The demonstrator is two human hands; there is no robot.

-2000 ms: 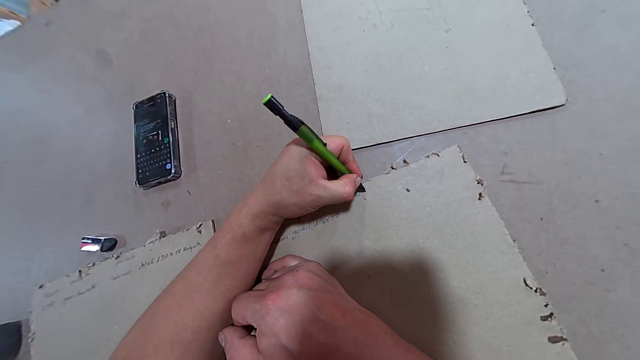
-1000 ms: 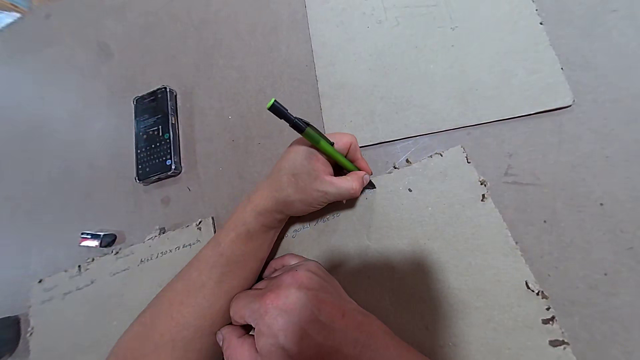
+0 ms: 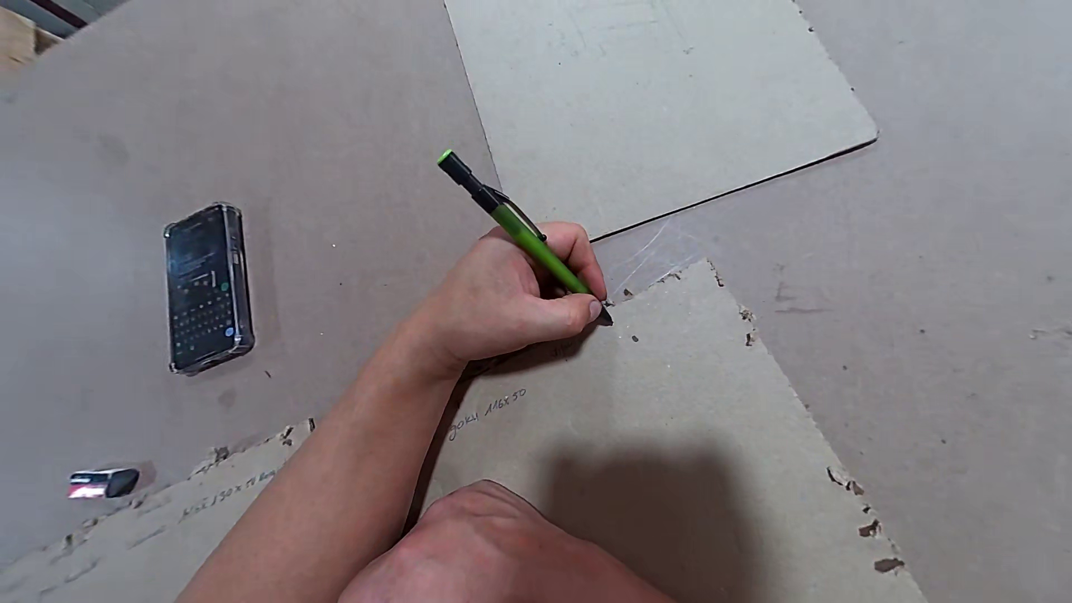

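Observation:
My left hand (image 3: 515, 297) grips a green and black pen or mechanical pencil (image 3: 536, 244) with a clip. Its dark tip meets a grey-beige fibreboard or cardboard sheet (image 3: 670, 394) close to the sheet's ragged upper edge. Small handwriting (image 3: 487, 412) runs on that sheet, below and left of the tip, partly covered by my left hand and forearm. At the bottom of the view, the back of my right hand (image 3: 477, 544) shows over the same sheet, beside my left forearm. Its fingers are mostly hidden, so whether it holds anything cannot be told.
A phone in a clear case (image 3: 205, 289), its screen lit with a keyboard, lies at the left. Below it is a small black, white and red object (image 3: 103, 483). Another sheet with handwriting (image 3: 167, 536) is at the lower left. A larger pale sheet (image 3: 662, 109) lies beyond my left hand.
Along the sheet's upper edge, the pen tip and my left hand have moved right, closer to its corner. More handwriting shows beside my left forearm. The view has shifted.

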